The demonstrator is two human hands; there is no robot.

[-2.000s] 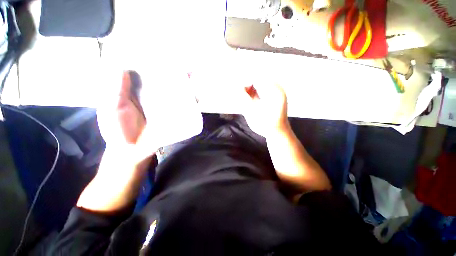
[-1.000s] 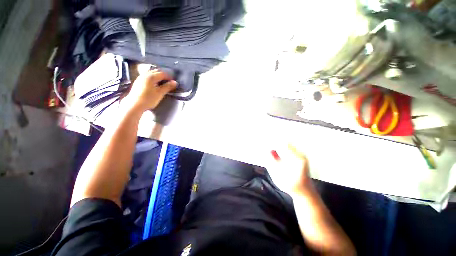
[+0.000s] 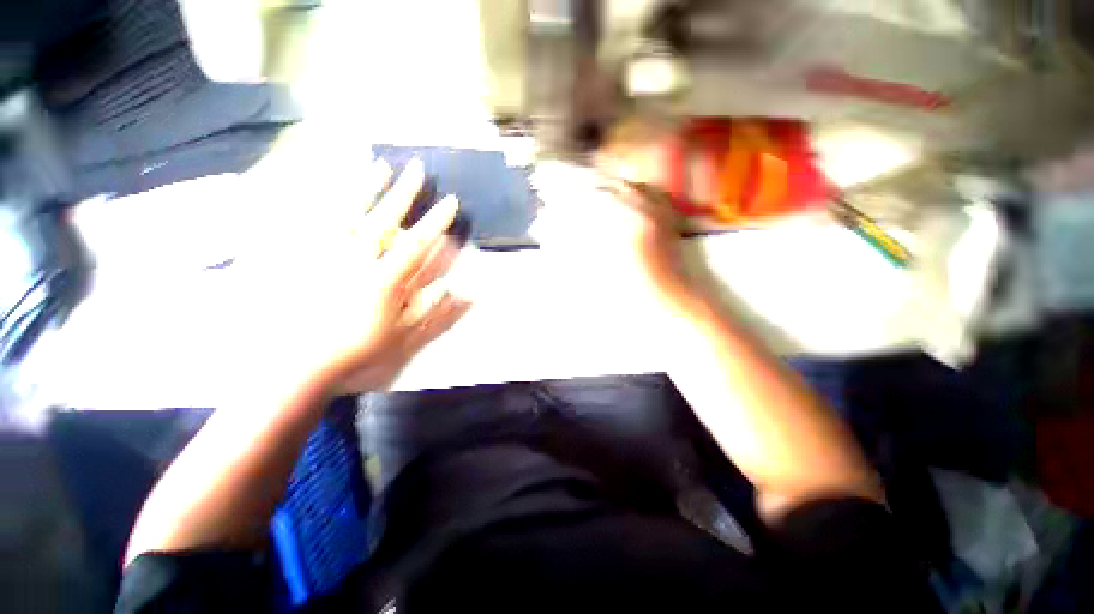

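Note:
A dark grey-blue cut piece lies flat on the white table, left of the needle area of the sewing machine. My left hand is spread with its fingertips on the left part of the piece; it does not grip it. My right hand is at the machine near the needle area, right of the piece. It is overexposed and blurred, and its fingertips and anything in them cannot be made out.
Scissors with orange-looking handles lie on a red cloth. A tool with a green-yellow handle lies right of them. Stacked dark pieces are at the upper left. A white rag hangs at the right. A blue crate or seat is below.
My left hand has moved right from the stacks, and a dark piece now lies under its fingers. My right hand has moved up to the machine. The view has shifted.

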